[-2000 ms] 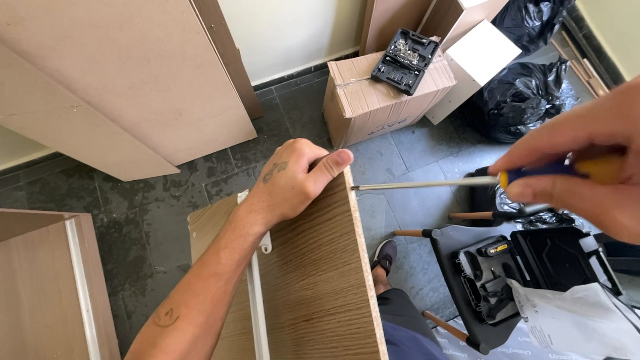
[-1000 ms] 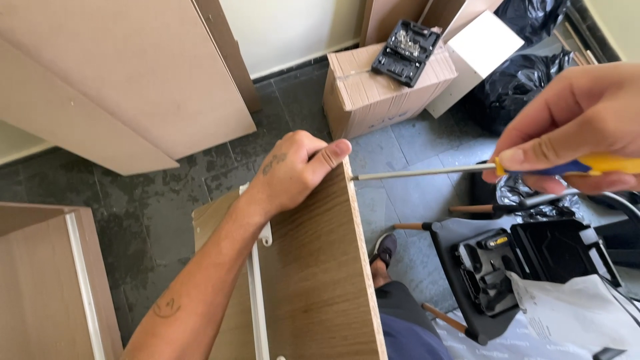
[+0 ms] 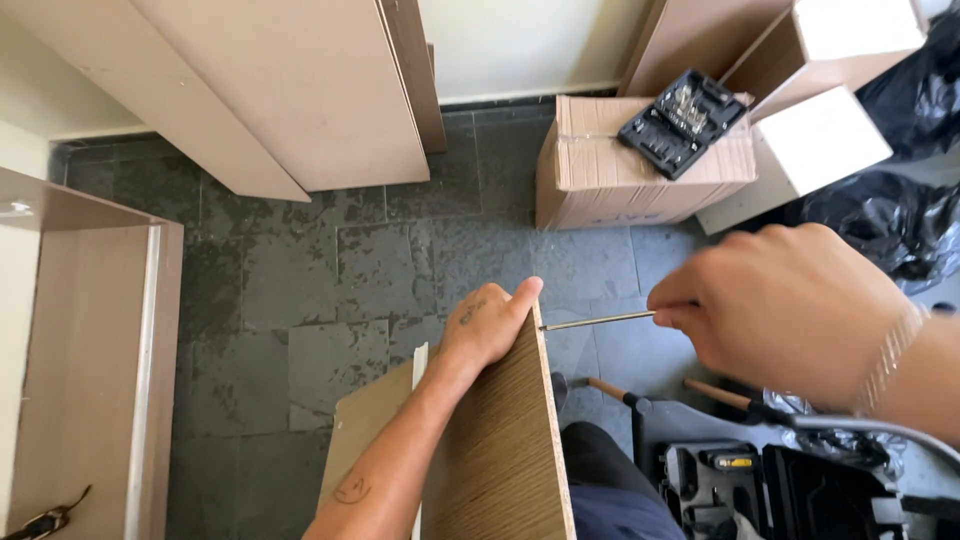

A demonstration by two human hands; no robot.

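My left hand [image 3: 486,324] grips the top corner of a wood-grain particleboard drawer front or panel [image 3: 502,442], thumb laid along its raw edge. A white metal drawer slide [image 3: 420,367] runs along the panel beside my forearm. My right hand [image 3: 780,315] is closed around a screwdriver [image 3: 600,321]; its handle is hidden inside the fist. The steel shaft points left, and its tip meets the panel's chipboard edge just below my left thumb. Whether a screw sits at the tip cannot be made out.
An open black bit case [image 3: 684,124] lies on a cardboard box [image 3: 652,161]. Large panels [image 3: 292,90] lean at the wall. A cabinet carcass [image 3: 90,360] stands left. Lower right, a chair [image 3: 675,412] holds an open tool case [image 3: 712,480]. Black plastic bags [image 3: 892,217] lie right.
My right hand has turned over on the screwdriver and moved closer to the panel; the handle, visible earlier, is now covered. My left hand keeps its hold on the corner.
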